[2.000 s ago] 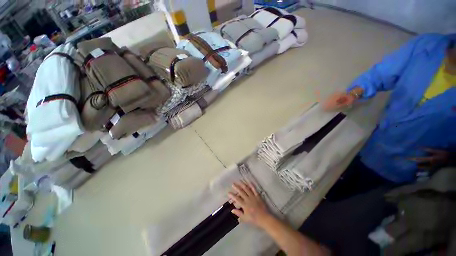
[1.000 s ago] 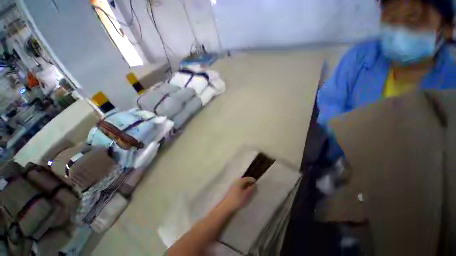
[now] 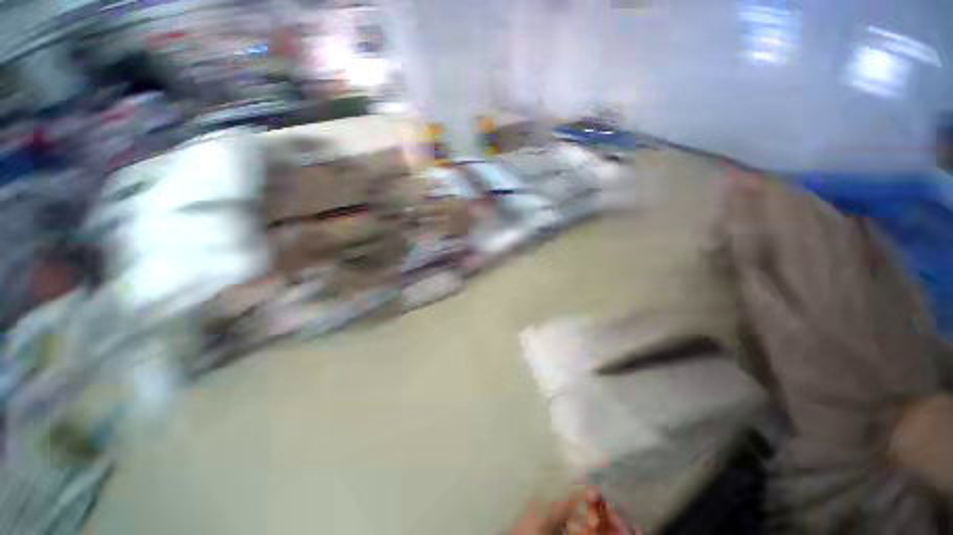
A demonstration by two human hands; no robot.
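The frame is strongly blurred. Brown cut panels hang in a long, broad piece at the right. What appears to be my right hand is on them at the right edge, partly cut off, and seems to grip them; its fingers are not clear. Light cut pieces lie stacked on the table with a dark strip across the top. My left hand is at the bottom edge, just below the light stack, mostly cut off; its fingers are too blurred to read.
The cream table runs towards a white wall. Along its far left side lie a white bundle, brown tied bundles and paler bundles. Small blurred items lie at the table's left end. A person's blue garment shows behind the brown panels.
The view has swung left. The brown panels now hang beside the light stack, largely covering the co-worker. My left hand has left the dark strip and is at the bottom edge.
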